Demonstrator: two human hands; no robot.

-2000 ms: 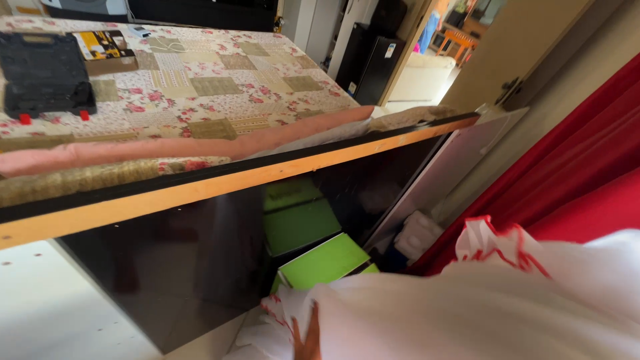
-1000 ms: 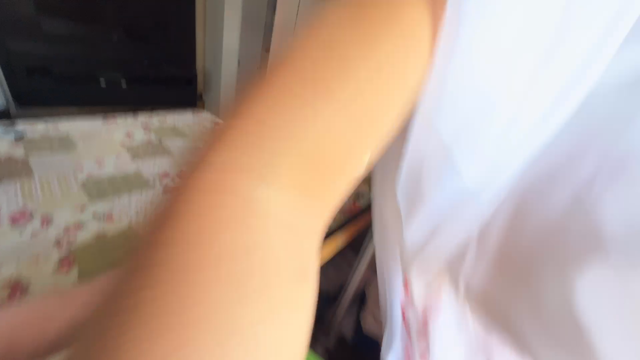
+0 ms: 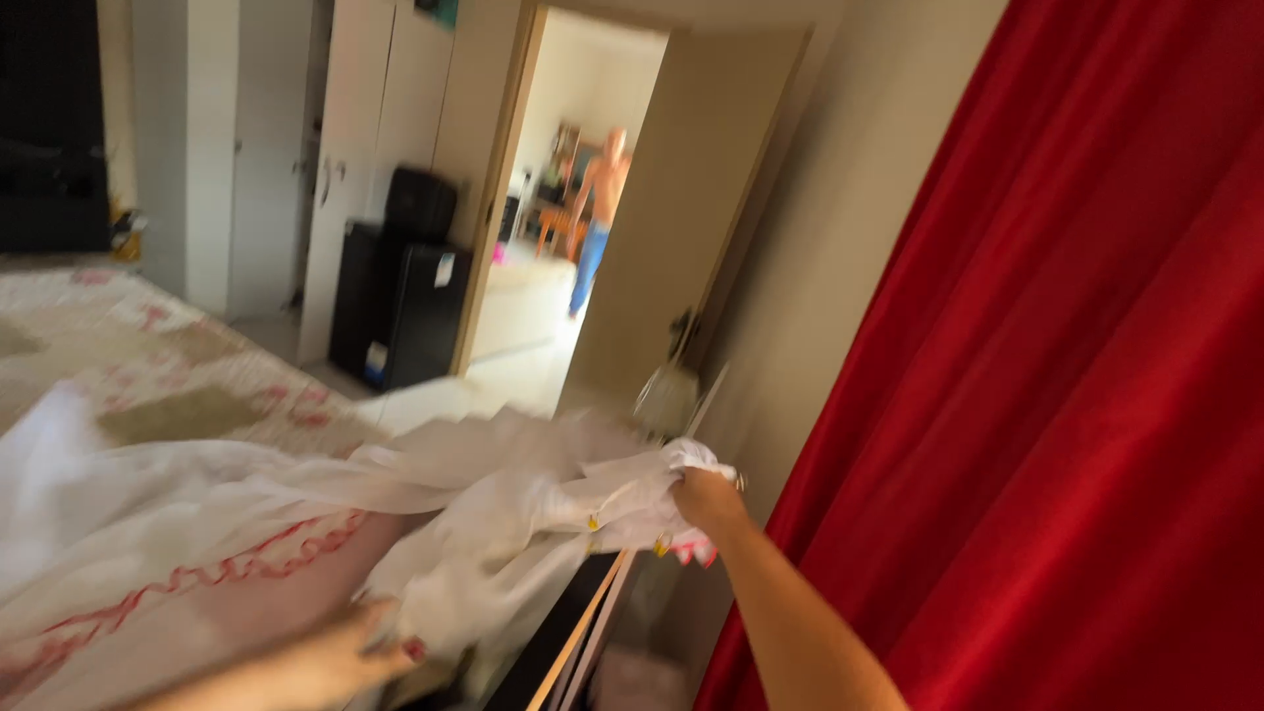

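Note:
A sheer white cloth with red ruffled trim (image 3: 494, 504) is spread in loose folds across the patchwork bedspread (image 3: 197, 346) and over the dark panel with a wooden edge (image 3: 578, 617). My right hand (image 3: 709, 494) is closed on a bunched end of the cloth, near the wall and the red curtain. Lower down, my left hand (image 3: 380, 637) is blurred against the cloth's near folds; whether its fingers grip the fabric is not clear. Small yellow and pink bits show along the cloth's edge close to my right hand.
A long red curtain (image 3: 1037, 395) hangs on the right. Behind the bed stand a small black fridge (image 3: 395, 306), white wardrobe doors (image 3: 355, 148) and an open brown door (image 3: 681, 197). Through the doorway, a person (image 3: 597, 207) stands in the far room beyond a pale sofa (image 3: 523, 306).
The white cloth, bunched at the lower right two seconds ago, now stretches across the bed and panel. Both hands are now in view at it. The view has tilted up towards the doorway.

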